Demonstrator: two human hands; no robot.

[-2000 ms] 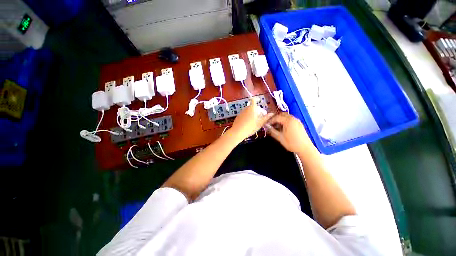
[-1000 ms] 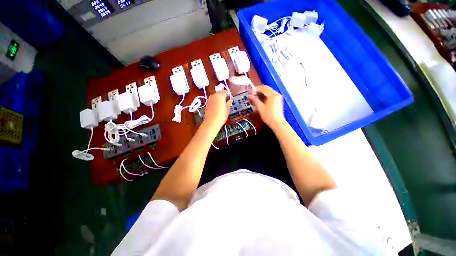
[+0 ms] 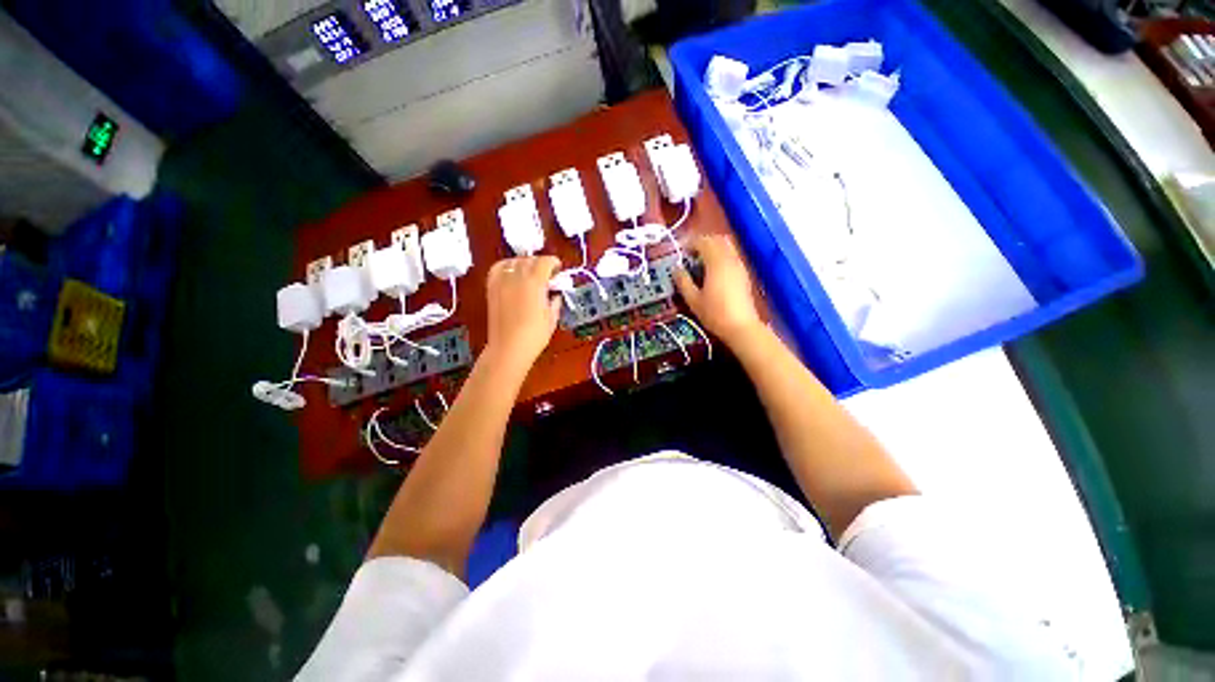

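Note:
Several white power adapters (image 3: 570, 204) sit in a row of white outlets across the red-brown board (image 3: 500, 169), in a left and a right group. Their white cords run down to two grey socket strips (image 3: 621, 295). My left hand (image 3: 522, 309) is at the left end of the right strip, below the leftmost adapter of that group; its fingertips are partly hidden, and I cannot tell what they hold. My right hand (image 3: 721, 289) is at the right end of the same strip, its fingers bent around a small dark thing that I cannot make out.
A blue tray (image 3: 1002, 327) with a white liner and a few adapters stands right of the board. Behind it is a grey test cabinet (image 3: 460, 100) with lit meters. A black object (image 3: 450, 176) lies on the far edge. Green-board wiring (image 3: 652, 349) runs below the right strip.
My left hand has moved from the middle to the left end of the right strip. My right hand has stayed near its right end. The cabinet's lit meters show more fully.

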